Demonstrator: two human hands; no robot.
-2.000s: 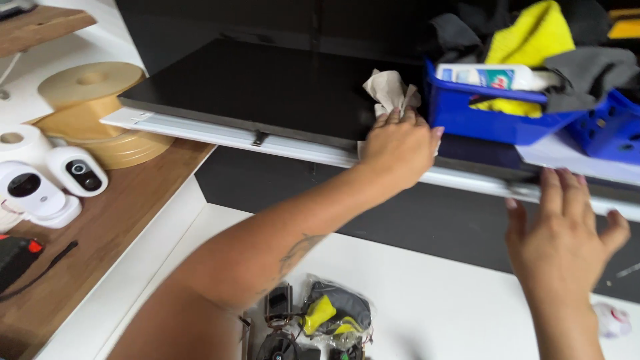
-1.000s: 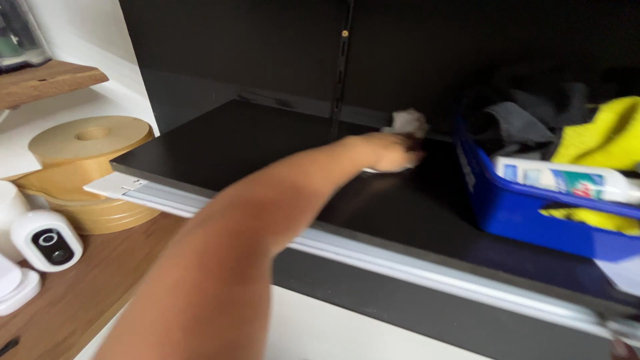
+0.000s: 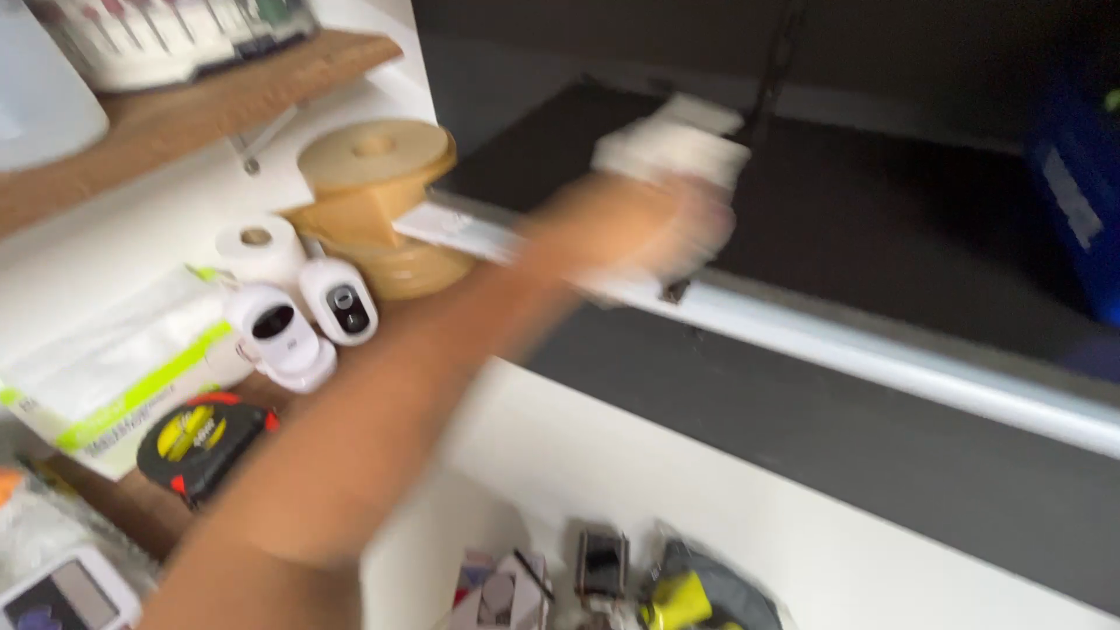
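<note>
My left hand [image 3: 674,223] is blurred by motion over the left part of the black shelf [image 3: 857,227]. It grips a crumpled whitish cloth or paper wipe [image 3: 674,144], which lies against or just above the shelf surface; contact is too blurred to judge. A white metal strip [image 3: 787,328] runs along the shelf's front edge, below my wrist. My right hand is out of view. Part of a blue plastic basket [image 3: 1076,201] stands at the far right of the shelf.
On the wooden shelf at left are rolls of tan tape [image 3: 376,210], a white paper roll [image 3: 260,249], two white cameras [image 3: 339,300] and a tape measure [image 3: 206,442]. A wooden shelf [image 3: 219,109] juts out above. Bagged items [image 3: 700,595] lie below on a white surface.
My left hand has moved left along the black shelf with the wipe. My right hand, near the shelf's front edge two seconds ago, has left the view. The view has swung left.
</note>
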